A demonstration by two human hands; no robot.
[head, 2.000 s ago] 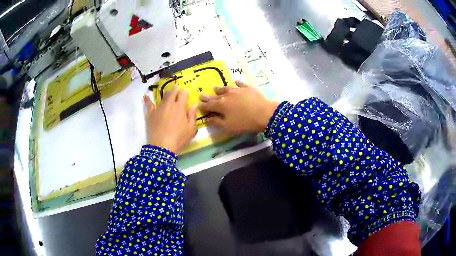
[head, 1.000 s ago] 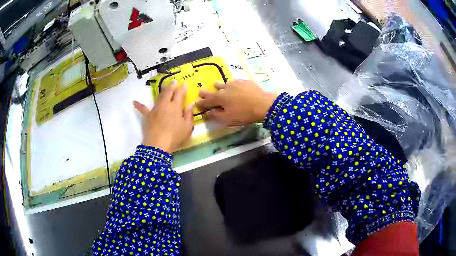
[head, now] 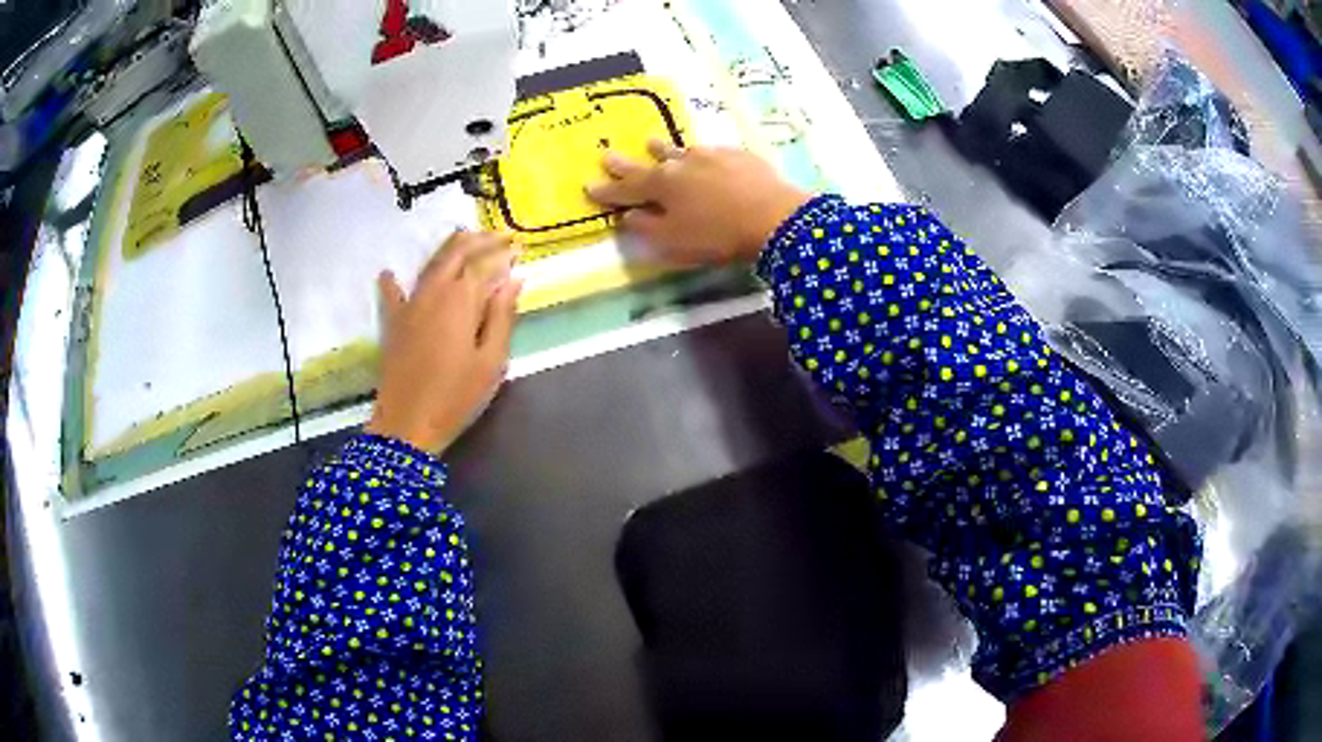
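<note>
The yellow template [head: 558, 167] with its black-edged curved slot lies closed on the white carrier board [head: 174, 348], just right of the sewing machine head [head: 435, 102]. My right hand [head: 703, 203] rests over the template's right part, fingers spread, gripping nothing. My left hand [head: 447, 341] lies at the board's front edge, fingertips near the template's lower left corner, fingers slightly apart and empty. The needle area [head: 471, 181] is at the template's left edge; the needle tip cannot be made out.
A stack of black panels [head: 768, 609] lies on the grey table nearest me. A second yellow template [head: 167, 174] is left of the head, behind a hanging black cable [head: 276, 319]. At right are a green tool [head: 909, 84], black pieces [head: 1044, 123] and a clear plastic bag [head: 1116, 232].
The board and yellow template have moved away from me. My left hand has come off the template to the front edge; my right hand has shifted up with the template.
</note>
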